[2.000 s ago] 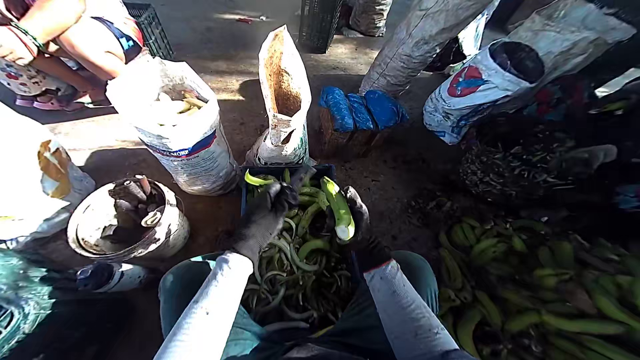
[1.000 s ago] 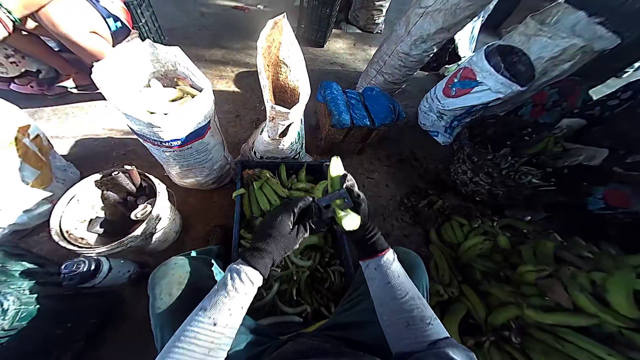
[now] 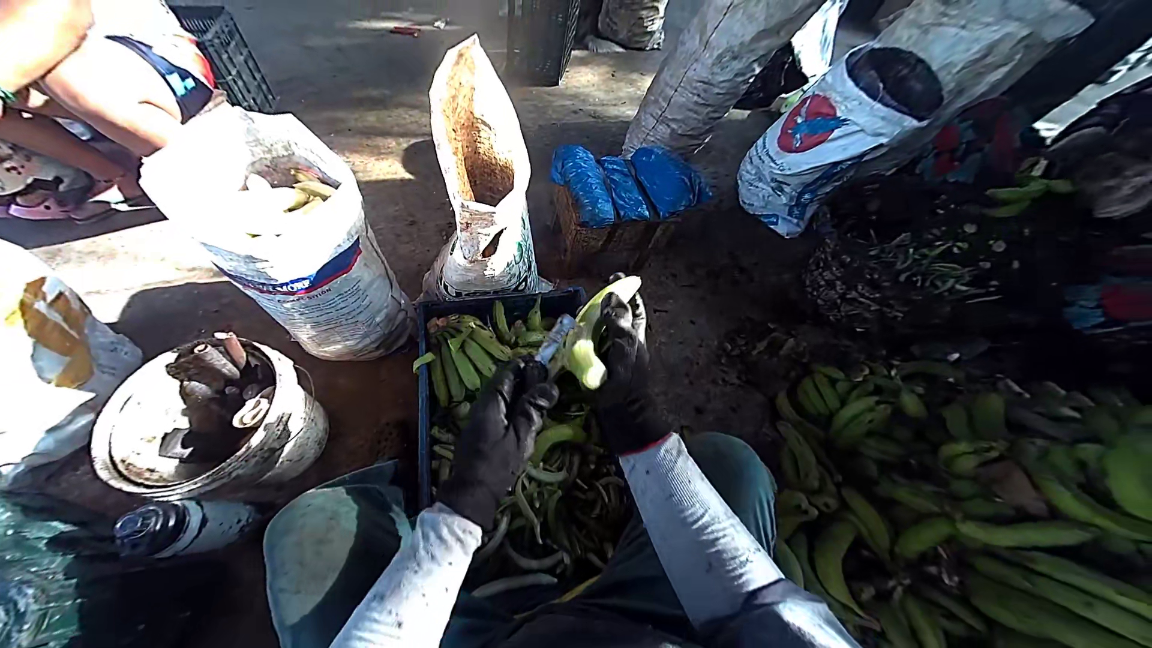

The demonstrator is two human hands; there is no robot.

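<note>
My left hand [image 3: 500,423], in a dark glove, grips a short peeling knife [image 3: 554,338] whose light blade points up and right. Against the blade side is a green plantain [image 3: 587,346], largely pale where its skin is off, held by my gloved right hand [image 3: 625,360]. Both hands are above a dark blue plastic crate [image 3: 421,396] between my knees. Green plantains [image 3: 468,355] lie in the crate's far part, and strips of plantain peel [image 3: 540,504] fill the near part.
Peeled plantains are in a white sack [image 3: 306,261], left of an open sack [image 3: 490,234]. A dirty bucket [image 3: 297,450] stands left. Blue plastic bundles [image 3: 630,189] top a box. Green plantains [image 3: 900,522] are heaped right. A person [image 3: 126,90] sits at the upper left.
The plantain in my right hand shows more pale flesh than two seconds ago. My left hand has moved off a little to the left of it since one second ago.
</note>
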